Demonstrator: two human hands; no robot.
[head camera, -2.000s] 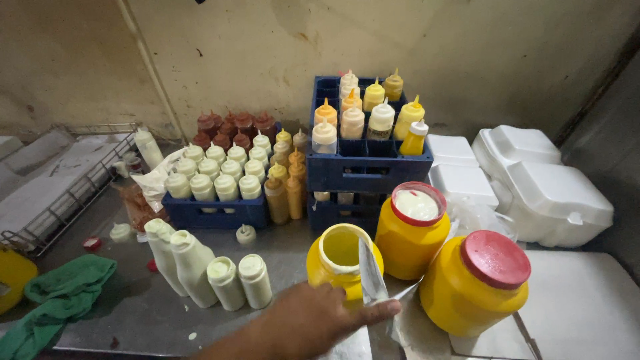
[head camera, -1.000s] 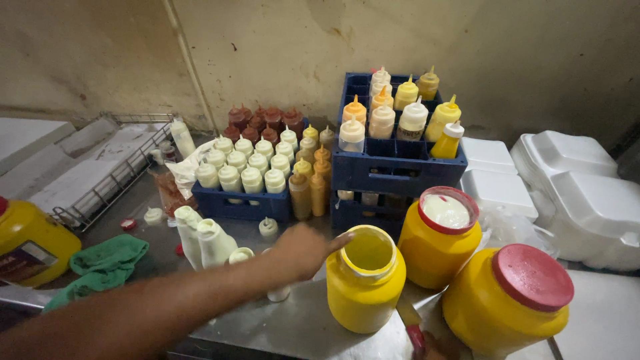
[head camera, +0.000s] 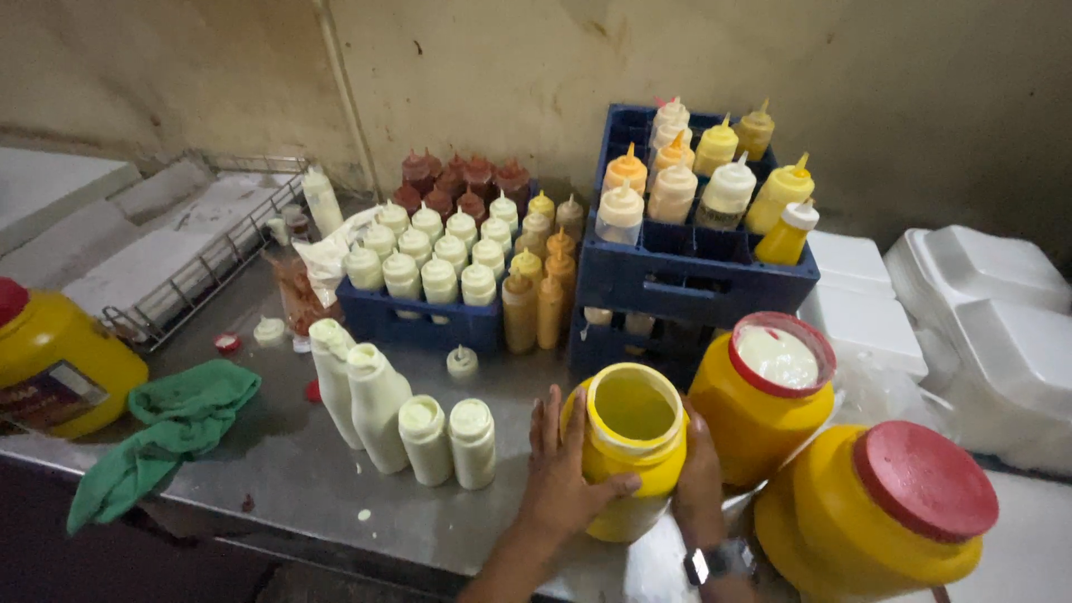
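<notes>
Both my hands clasp an uncapped yellow plastic jar (head camera: 634, 469), whose inside looks mostly empty with residue on the walls. My left hand (head camera: 569, 477) wraps its left side, thumb across the front. On its right side is my right hand (head camera: 699, 469), partly hidden by the jar, with a watch on the wrist. Left of the jar stand several uncapped squeeze bottles (head camera: 427, 440) filled with pale sauce. To the right are an uncapped yellow jar (head camera: 745, 419) of white sauce and a yellow jar with a red lid (head camera: 925, 480). A loose nozzle cap (head camera: 461, 363) lies behind the bottles.
Blue crates (head camera: 419, 322) of capped squeeze bottles line the wall, with a taller blue crate stack (head camera: 695, 285) beside them. White foam containers (head camera: 988, 335) are at right. A green cloth (head camera: 180, 414), another yellow jar (head camera: 67, 360) and a wire rack (head camera: 226, 234) are at left.
My left hand has moved from pointing over the jar's rim to clasping its left side. The right hand, low beside the jar a second ago, is now against its right side.
</notes>
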